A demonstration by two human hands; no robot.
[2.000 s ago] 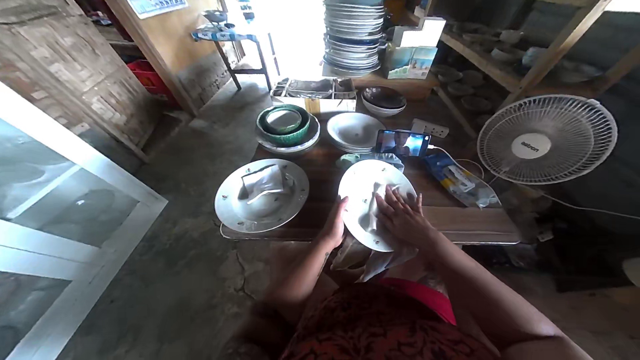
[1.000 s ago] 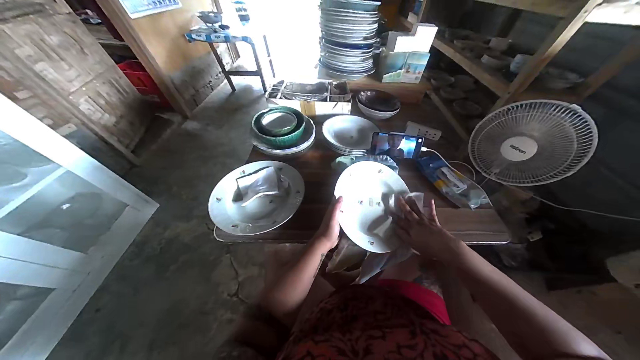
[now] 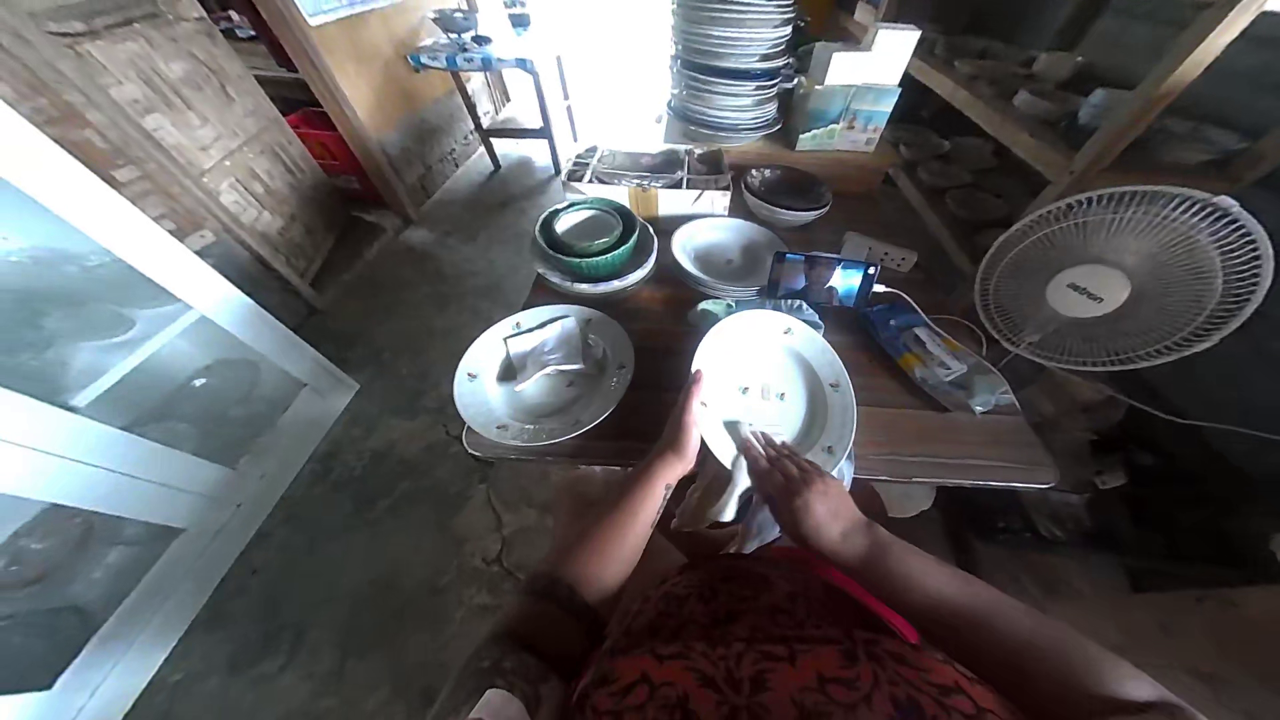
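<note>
My left hand (image 3: 683,428) grips the left rim of a white plate (image 3: 775,370) with small printed motifs, tilted up toward me above the front of the wooden table. Flat against the lower part of the plate lies my right hand (image 3: 795,490), with a pale cloth (image 3: 738,475) under its fingers. More cloth hangs below the plate. To the left, a wide white plate (image 3: 545,410) rests on the table with a folded white cloth (image 3: 548,350) on it. Behind are green bowls (image 3: 588,240) on plates and a stack of white plates (image 3: 728,255).
A phone (image 3: 822,279) stands propped behind the held plate, its cable running right. Beside it lie a plastic packet (image 3: 935,355) and a power strip (image 3: 880,251). A fan (image 3: 1120,280) is at right. Dark bowls (image 3: 787,190), a divided box (image 3: 650,185) and tall plate stacks (image 3: 730,70) stand behind.
My right hand has moved from the right side of the plate to its lower part, and the cloth with it. My left hand stays on the left rim.
</note>
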